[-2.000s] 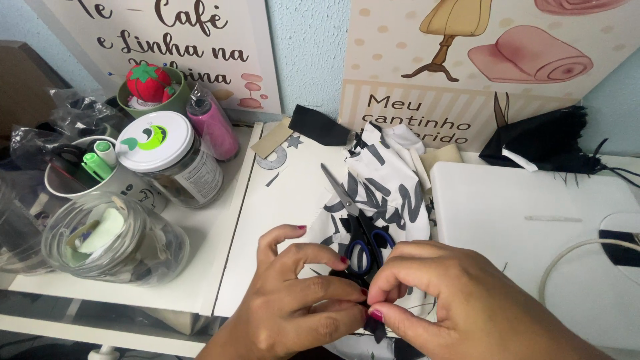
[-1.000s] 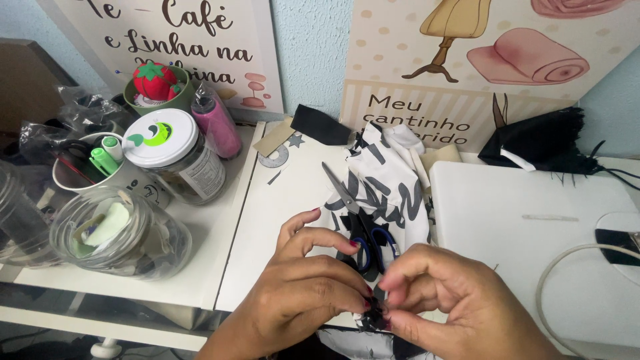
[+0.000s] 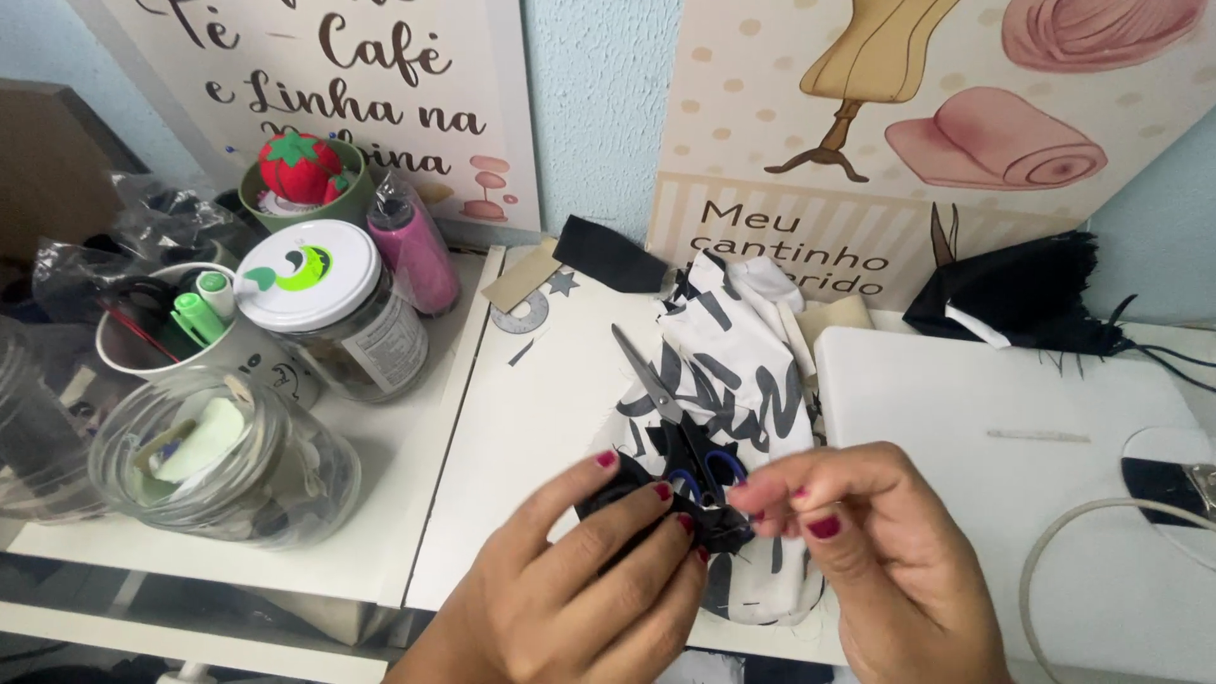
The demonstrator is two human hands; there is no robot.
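Note:
My left hand (image 3: 594, 579) holds a bunched piece of black fabric (image 3: 622, 489) under its fingers. My right hand (image 3: 883, 560) is raised just to the right of it, thumb and fingertips close together; whether a thread or needle is between them cannot be made out. Just beyond the fingers lie scissors (image 3: 662, 394) with blue-lined black handles, blades pointing up and left. They rest on a heap of white fabric with black markings (image 3: 769, 380). Black scraps lie by the scissor handles.
On the left stand an open plastic jar (image 3: 228, 465), a white-lidded jar (image 3: 351, 323), a mug with green pens (image 3: 199, 361) and a tomato pincushion (image 3: 296, 169). A white machine surface (image 3: 950, 408) with a cable (image 3: 1035, 560) is at right, black fabric (image 3: 1016, 290) behind it.
My hands, close together over the dark fabric before, are now farther apart. My left hand has spread over the black fabric, and more of that fabric shows.

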